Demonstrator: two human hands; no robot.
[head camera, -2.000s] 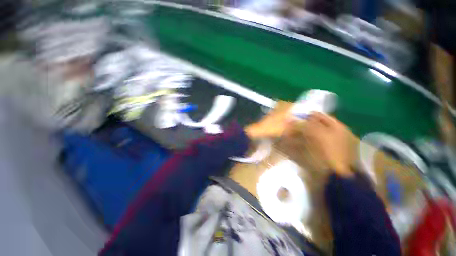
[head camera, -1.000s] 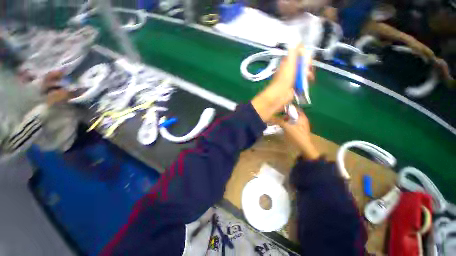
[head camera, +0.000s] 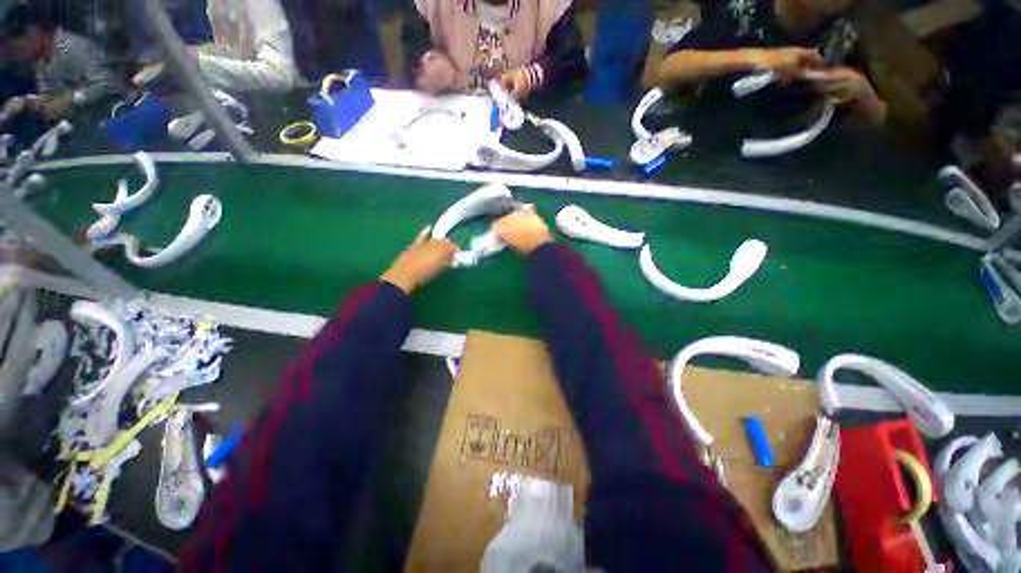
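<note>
A white curved housing (head camera: 476, 203) is at the middle of the green conveyor belt. My left hand (head camera: 420, 261) grips its left side, near the lower end. My right hand (head camera: 523, 229) is closed on its right side. The fingers hide parts of it, and whether it rests on the belt I cannot tell. More housings lie on the belt just right of my right hand, a short one (head camera: 599, 227) and a hook-shaped one (head camera: 705, 293).
Cardboard (head camera: 493, 392) with printed marks lies before me. Right of my arms are housings (head camera: 808, 476), a blue tab (head camera: 759, 441) and a red tape dispenser (head camera: 879, 492). Tangled white and yellow strips (head camera: 123, 431) heap at left. People work across the belt.
The view has turned toward the belt. My hands, raised earlier with a white part and something blue, are now down at the belt on a curved housing. The white roll is out of view.
</note>
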